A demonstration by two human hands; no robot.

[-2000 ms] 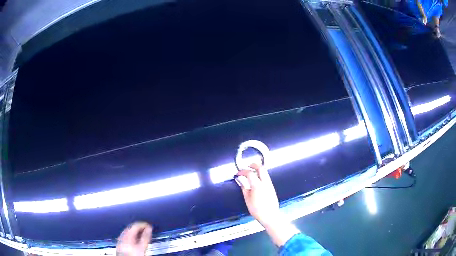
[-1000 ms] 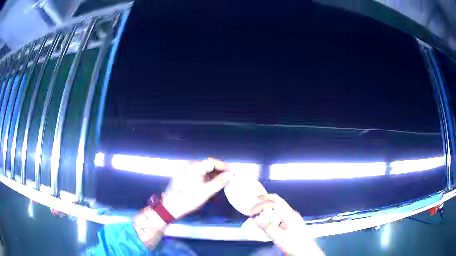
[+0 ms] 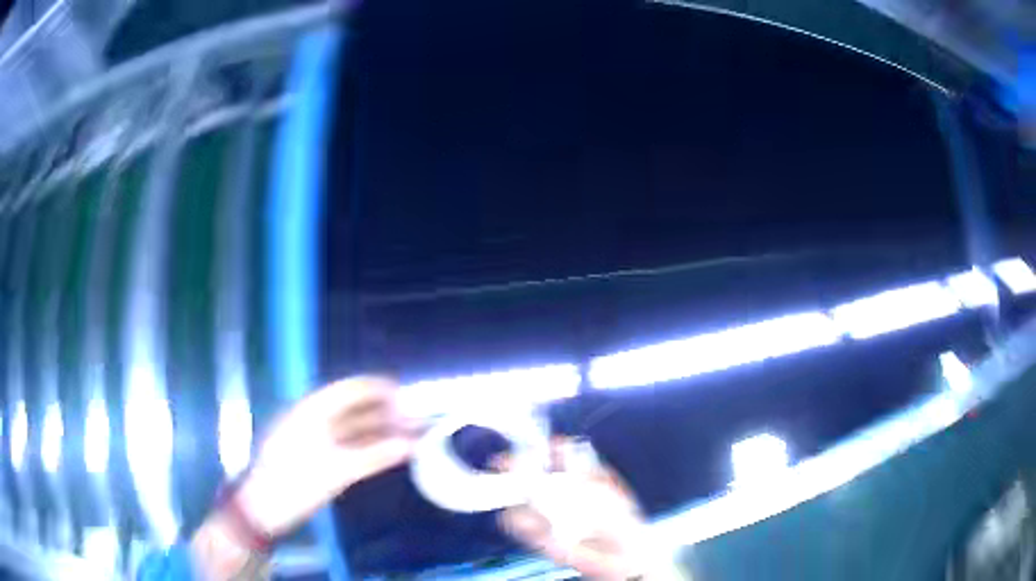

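A white tape roll [image 3: 449, 482] is tilted above the near left part of a large glossy black panel [image 3: 636, 170]. My right hand [image 3: 579, 511] is closed on the roll's right side. My left hand [image 3: 335, 448] is at the roll's left edge, fingers bent together; blur hides whether it pinches tape or touches the roll. A bright blue strip [image 3: 301, 216] runs along the panel's left edge.
Shiny metal rollers [image 3: 148, 295] lie left of the panel over a green surface. A white side rail [image 3: 829, 465] curves along the front. Green floor shows at the lower right. A blurred blue shape is at the upper right edge.
The view has shifted and blurred. The roll, seen nearly solid a second ago, now shows its open ring. Both hands appear lower and further left than then.
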